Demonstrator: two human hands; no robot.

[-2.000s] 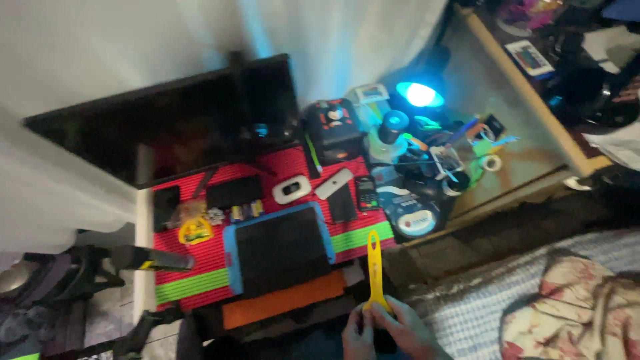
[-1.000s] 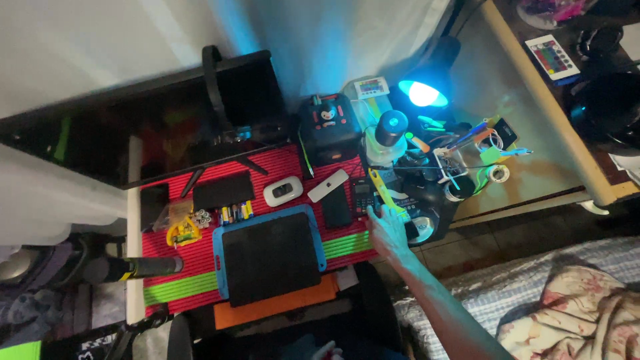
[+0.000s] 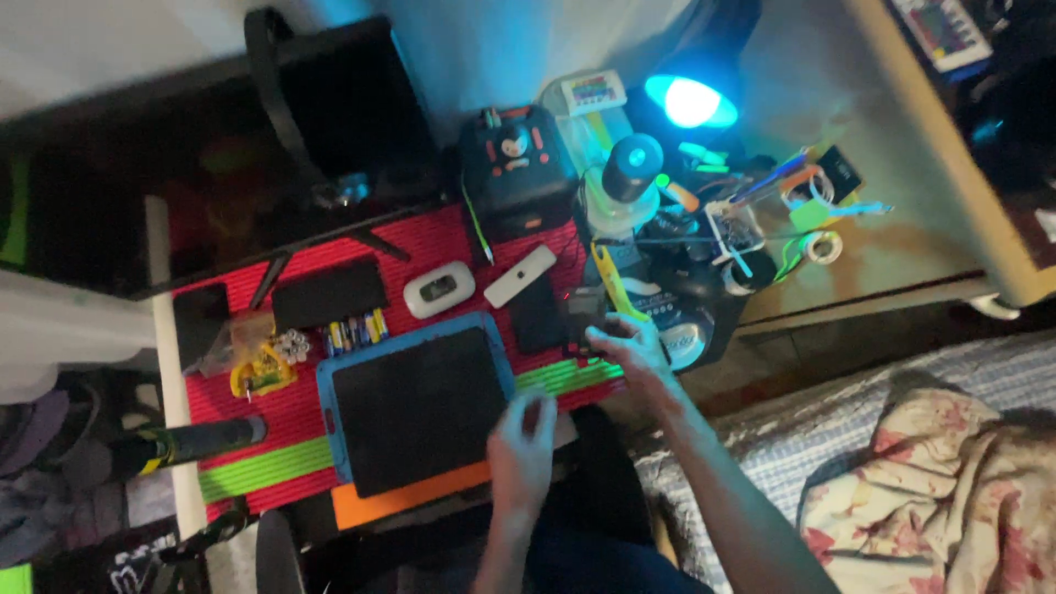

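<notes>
My right hand (image 3: 631,346) reaches to the right end of the red and green ribbed mat, its fingers at a small dark device (image 3: 584,318) that shows a red light. A yellow tool (image 3: 612,280), its exact kind unclear, lies just beyond that hand on a dark package. My left hand (image 3: 524,445) hovers blurred near the lower right corner of a blue-framed black tablet (image 3: 421,412), fingers curled, with nothing visible in it. Near the hands lie a dark phone-like slab (image 3: 535,318), a white Apple remote-like bar (image 3: 520,276) and a white oval device (image 3: 439,289).
A monitor (image 3: 346,99) stands along the back. Batteries (image 3: 355,330) and a yellow container (image 3: 262,371) are at the left. A black case (image 3: 516,169), a lit blue lamp (image 3: 691,101), a clear box of small items (image 3: 734,231) and a tape roll (image 3: 822,247) stand at the right.
The yellow tool, held up in my hands two seconds ago, now lies on the dark package, let go. My right hand has moved to the dark device, and my left hand has come into view over the mat.
</notes>
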